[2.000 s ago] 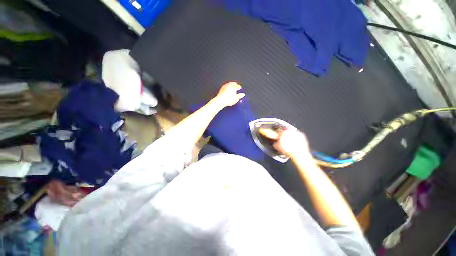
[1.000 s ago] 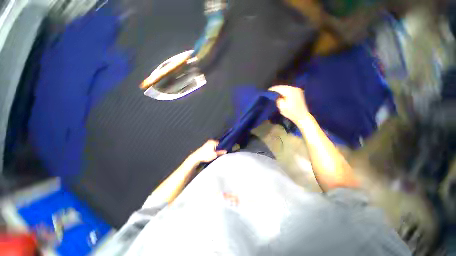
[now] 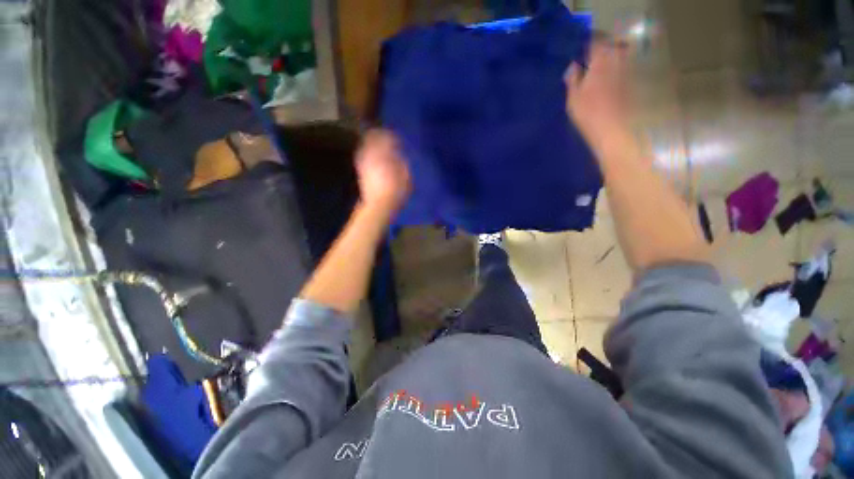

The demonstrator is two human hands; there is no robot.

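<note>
A navy garment piece (image 3: 492,131) hangs or lies spread in front of me at the top centre, with a small white patch (image 3: 582,200) near its lower right corner. My left hand (image 3: 382,173) is blurred and closed at its left edge. My right hand (image 3: 599,94) is at its upper right edge, with blurred fingers closed on it. A bright blue rim (image 3: 506,22) shows behind the cloth. What lies under the cloth is hidden.
The black pressing table (image 3: 201,253) is on the left, with the iron's hose (image 3: 178,318) and the partly hidden iron (image 3: 220,393). Green cloth (image 3: 257,47) is at upper left. Magenta scraps (image 3: 752,203) lie on the tiled floor, and a white bag (image 3: 777,327) at right.
The view has turned from the table towards the floor. My hands have moved from the table's edge with navy cloth, which now shows broad and spread instead of bunched.
</note>
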